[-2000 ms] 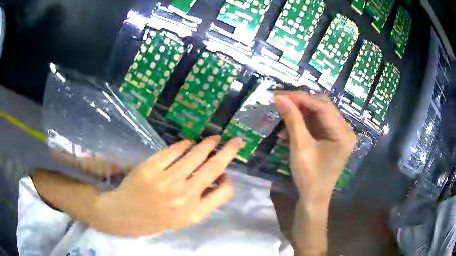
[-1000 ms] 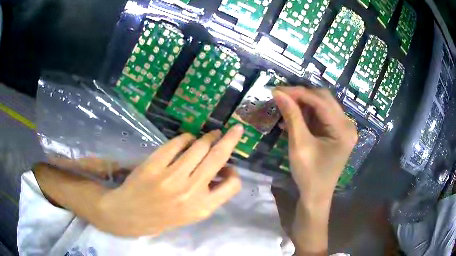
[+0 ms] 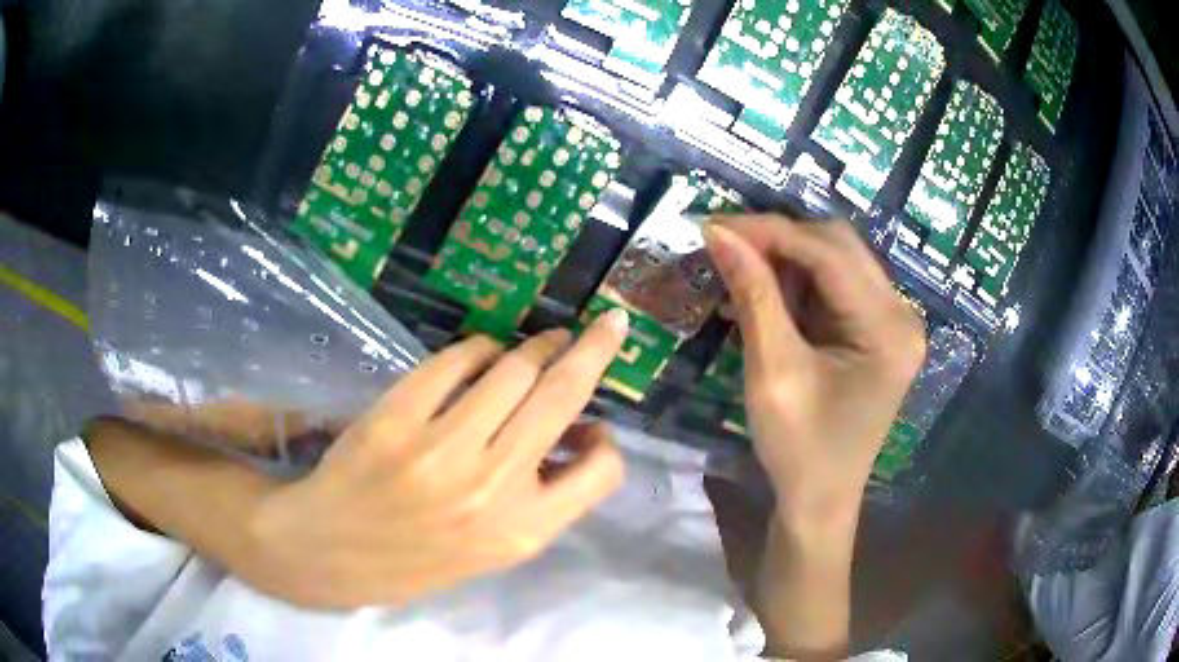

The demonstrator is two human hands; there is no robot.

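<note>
A shiny dome sheet [image 3: 666, 278] lies over the padded part of a green circuit board [image 3: 636, 367] in the front row of the blister tray [image 3: 647, 123]. My right hand [image 3: 821, 336] pinches the sheet's upper right edge between thumb and forefinger. My left hand [image 3: 453, 479] lies palm down, its forefinger tip at the sheet's lower left edge on the board's green end. The left hand's fingers are slightly apart and grip nothing. Whether the sheet's upper part touches the board is hidden by glare and the right fingers.
Bare green boards [image 3: 530, 207] lie left of and behind the worked one. A board with a sheet [image 3: 944, 369] is partly hidden right of my right hand. Crinkled clear film [image 3: 233, 304] is over my left forearm. Clear-wrapped gridded sheets [image 3: 1112, 285] stand at right. Grey floor has a yellow line [image 3: 45, 295].
The left forefinger has moved slightly up the board to the sheet's edge. The right hand keeps its pinch almost in place. The tray appears slightly higher in view.
</note>
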